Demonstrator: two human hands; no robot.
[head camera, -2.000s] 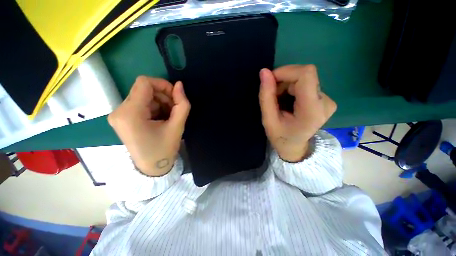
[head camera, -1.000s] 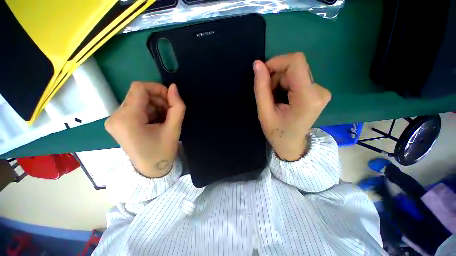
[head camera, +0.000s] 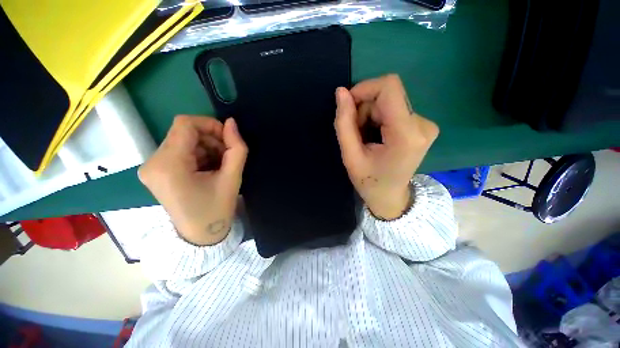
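Observation:
A black phone case (head camera: 292, 149) lies back up in front of me, its camera hole at the upper left and a small pale marking near its top edge. Its top rests over the green bench and its lower end reaches over my lap against the smock. My left hand (head camera: 197, 173) grips its left edge, thumb and curled fingers at the side. My right hand (head camera: 384, 139) grips its right edge the same way, thumb along the rim. The fingertips under the case are hidden.
Yellow-edged black skins (head camera: 75, 81) lie on a white tray (head camera: 112, 139) at left. A clear plastic sleeve (head camera: 299, 19) with black panels lies at the top. Black cases (head camera: 544, 68) stand at right. Beyond the green bench edge (head camera: 469, 153) are a round stool (head camera: 564, 188) and a red stool (head camera: 64, 231).
The case and both hands have shifted slightly left in view, along with the bench items. The grip looks the same. A person's legs and feet at the lower right have gone from view.

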